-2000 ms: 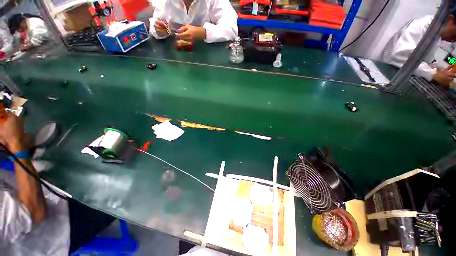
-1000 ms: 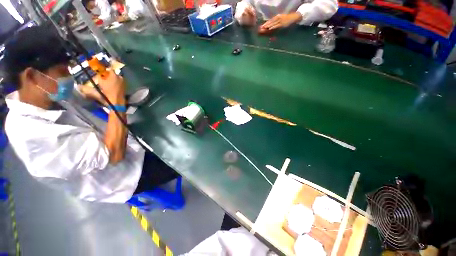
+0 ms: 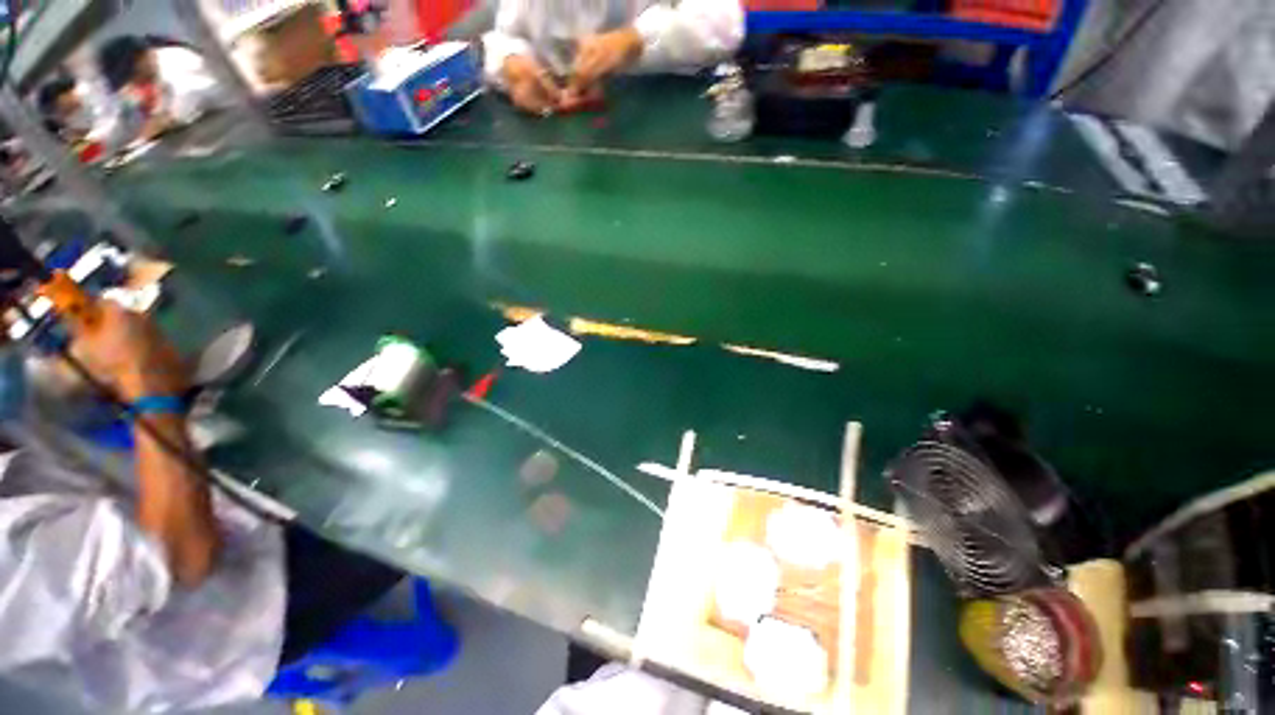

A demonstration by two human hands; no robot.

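Observation:
Neither of my hands is in view; only a white sleeve or coat part (image 3: 636, 694) shows at the bottom edge. The work board (image 3: 884, 615) lies nearest in front, taped with cream strips, with several white pads (image 3: 786, 657) on it. A solder wire (image 3: 573, 454) runs from the board's upper left to the green-rimmed solder spool (image 3: 403, 377) on the left. A tiny red clip (image 3: 481, 387) and crumpled white paper (image 3: 537, 344) are beside the spool.
The round fume fan (image 3: 965, 514), tip cleaner tin (image 3: 1032, 643) and dark taped box (image 3: 1209, 573) stand right of the board. A small black assembly (image 3: 1144, 279) lies at upper right. A person (image 3: 154, 559) sits at left; another person's hands (image 3: 566, 81) work opposite.
The view has swung left and then back right, so the board, fan and tin are again at lower right. The person opposite has moved their hands together. The objects on the bench look unmoved.

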